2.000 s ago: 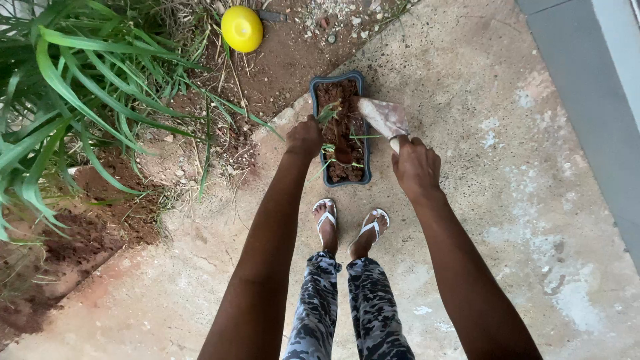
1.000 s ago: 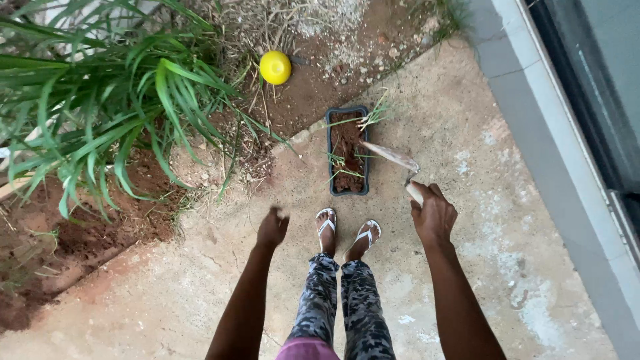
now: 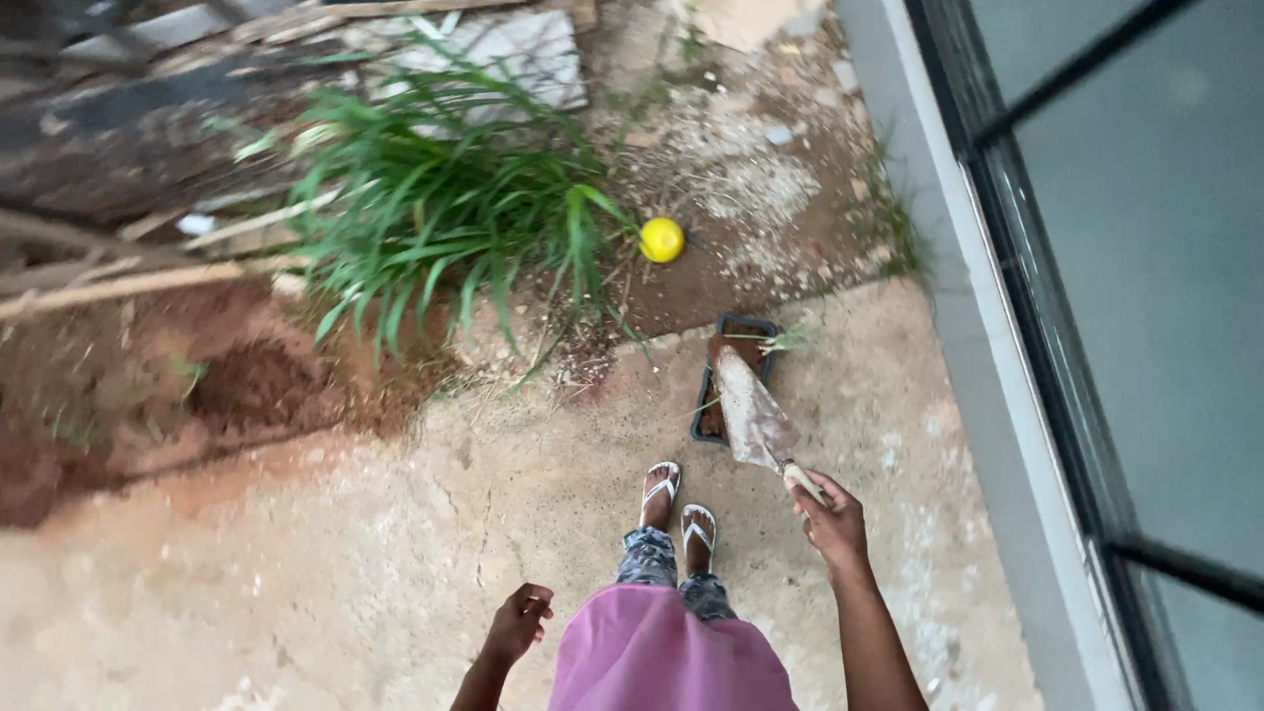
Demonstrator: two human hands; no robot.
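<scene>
My right hand (image 3: 831, 518) is closed around the pale handle of a soil-smeared trowel (image 3: 755, 415). Its blade extends up and left, over a dark rectangular planter (image 3: 699, 420) in this view. Reddish-brown soil (image 3: 750, 343) fills the planter, partly hidden by the blade. A thin green plant (image 3: 787, 340) leans out over the planter's right rim. At the lower left, my left hand (image 3: 521, 620) hangs away from the planter with its fingers loosely curled, and nothing shows in it.
A yellow round object (image 3: 662, 240) lies on the dirt beyond the planter, beside a large clump of long green leaves (image 3: 444, 197). Dug red soil (image 3: 257, 385) borders the concrete (image 3: 346, 553) at left. A grey ledge (image 3: 948, 296) and dark-framed glass (image 3: 1165, 326) run along the right.
My left hand has come off the planter, where it held a plant two seconds ago, and moved back toward my body. The trowel stays in my right hand. The view has widened.
</scene>
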